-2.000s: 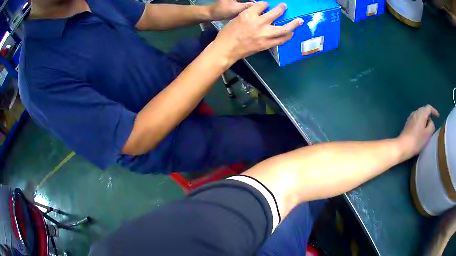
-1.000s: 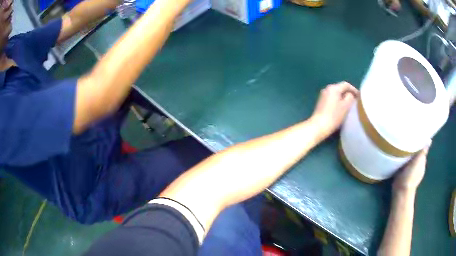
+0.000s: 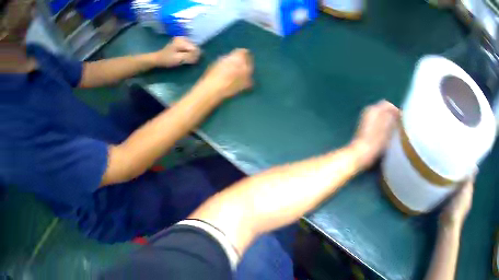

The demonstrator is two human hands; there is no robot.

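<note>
Two white appliance units are stacked on the bench at the right, the upper one [image 3: 437, 131] with a dark oval on top, the lower one [image 3: 405, 183] under it. Each has a wood-coloured band at its bottom. My left hand [image 3: 377, 128] is against the left side of the stack near the upper band. My right hand [image 3: 460, 202] is at its right side, its fingers partly hidden by the stack. The picture is blurred.
The green bench [image 3: 306, 82] has a pale metal edge. A person in navy [image 3: 49, 142] sits at the left with both hands over the bench. Blue boxes [image 3: 295, 15] and another unit [image 3: 343, 7] stand at the far side. Cables [image 3: 481, 27] lie at the upper right.
The view has swung right, bringing the whole stack into sight. My hands stay at its sides since one second ago. The neighbour's hands have left the blue box and moved nearer over the bench.
</note>
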